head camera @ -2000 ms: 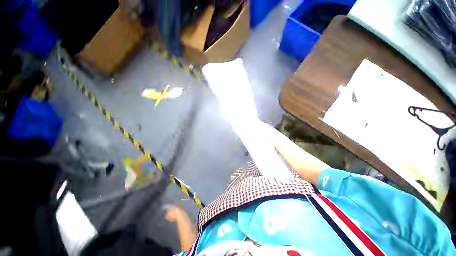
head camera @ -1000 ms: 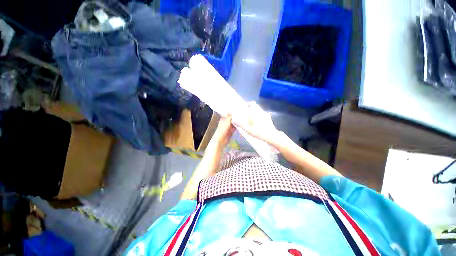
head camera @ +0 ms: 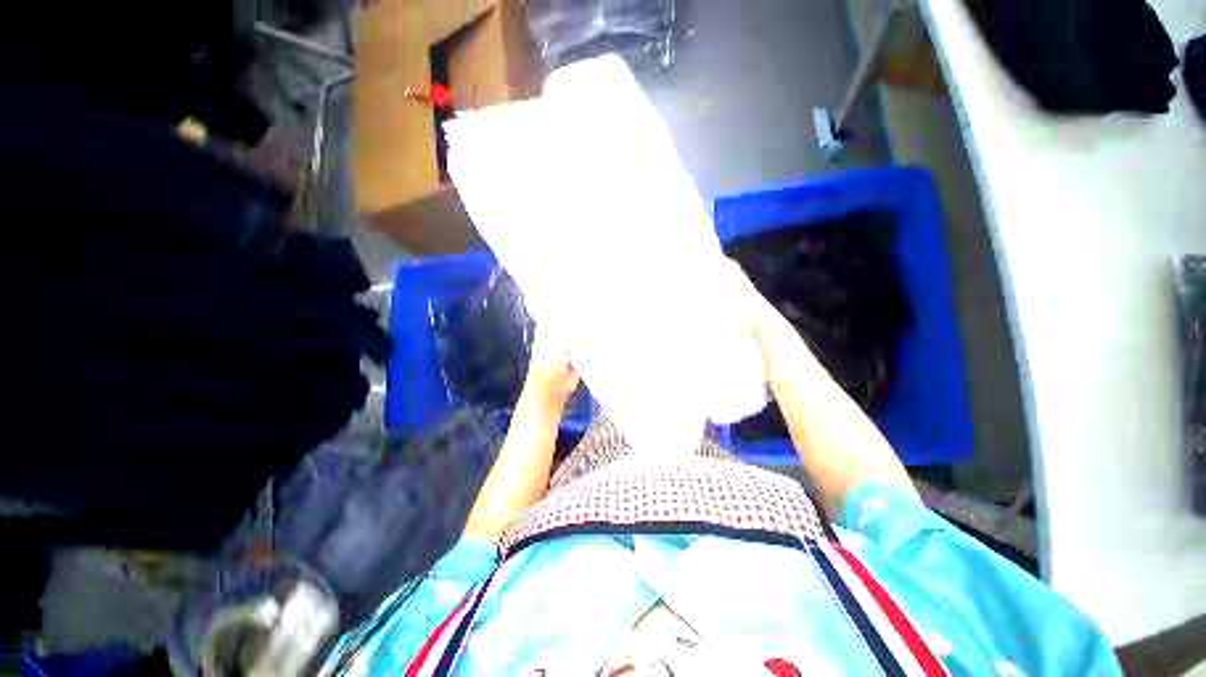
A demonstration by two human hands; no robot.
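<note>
A white, overexposed stack of sheets [head camera: 595, 225], which looks like empty polybags, is held in front of my apron, its far end pointing up and slightly left. My left hand [head camera: 553, 365] grips its left edge low down. My right hand [head camera: 757, 307] is at its right edge, with the fingers mostly hidden by the stack. Glare hides any print on the sheets.
Two blue crates [head camera: 955, 318] with dark items stand beyond the stack. A brown cardboard box [head camera: 384, 119] is further off. A large black garment heap [head camera: 159, 344] is on the left, denim [head camera: 384, 509] below it. A long white table [head camera: 1085, 397] with black garments runs along the right.
The view has moved on past the denim toward the crates and the white table. The stack now appears broader and more open, with my hands further apart at its two sides.
</note>
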